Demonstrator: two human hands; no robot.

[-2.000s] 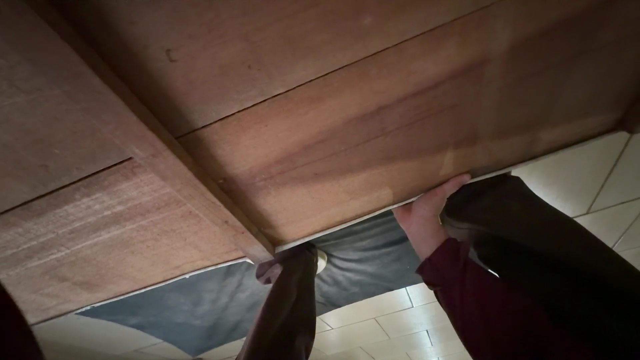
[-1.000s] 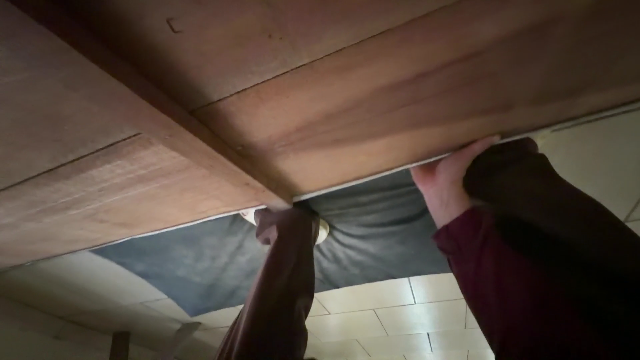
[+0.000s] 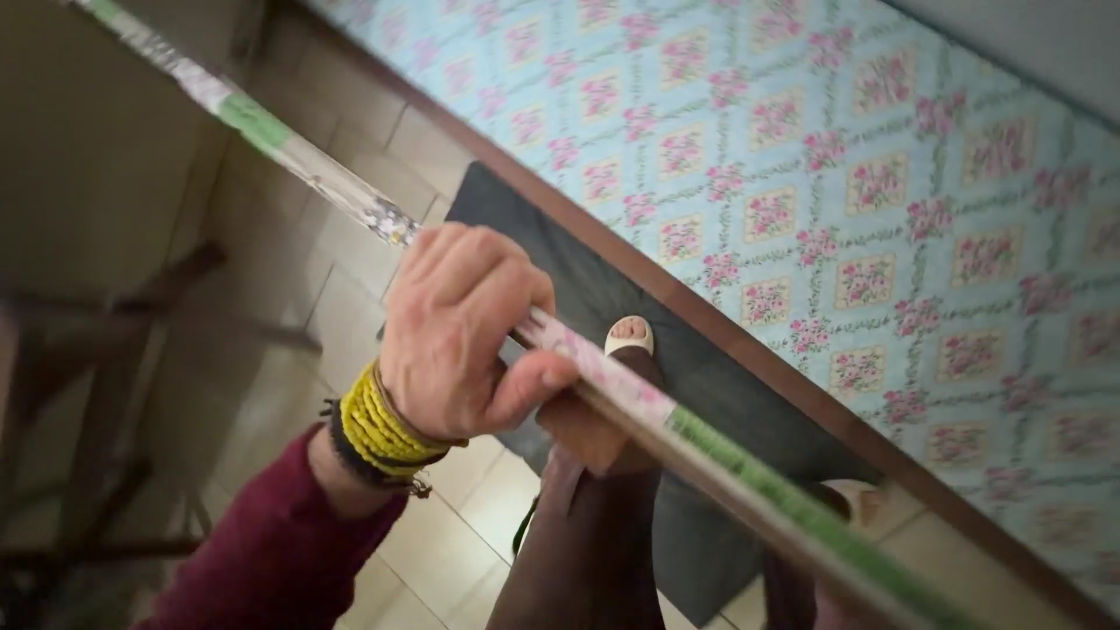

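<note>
My left hand (image 3: pixel 468 337), with a maroon sleeve and yellow beaded bracelets, has its fingers over the long narrow edge of a wooden board (image 3: pixel 612 376), its thumb on the near side. The edge runs from upper left to lower right and carries worn patterned strips in green, pink and white. A wooden batten (image 3: pixel 591 433) shows just beneath it, beside the thumb. My right hand cannot be made out; a blurred skin-toned patch at the lower right edge is unclear.
A light blue floral-patterned surface with a brown wooden border (image 3: pixel 744 341) lies beyond the board. Below are a dark mat (image 3: pixel 700 542), my feet in pale sandals (image 3: pixel 630 335) and floor tiles (image 3: pixel 420 542). Blurred dark wooden furniture (image 3: pixel 114 376) stands at left.
The view has swung strongly. Earlier it showed the board's plank underside with one hand at its edge; now its narrow edge, my braceleted left hand on it and the floral surface show.
</note>
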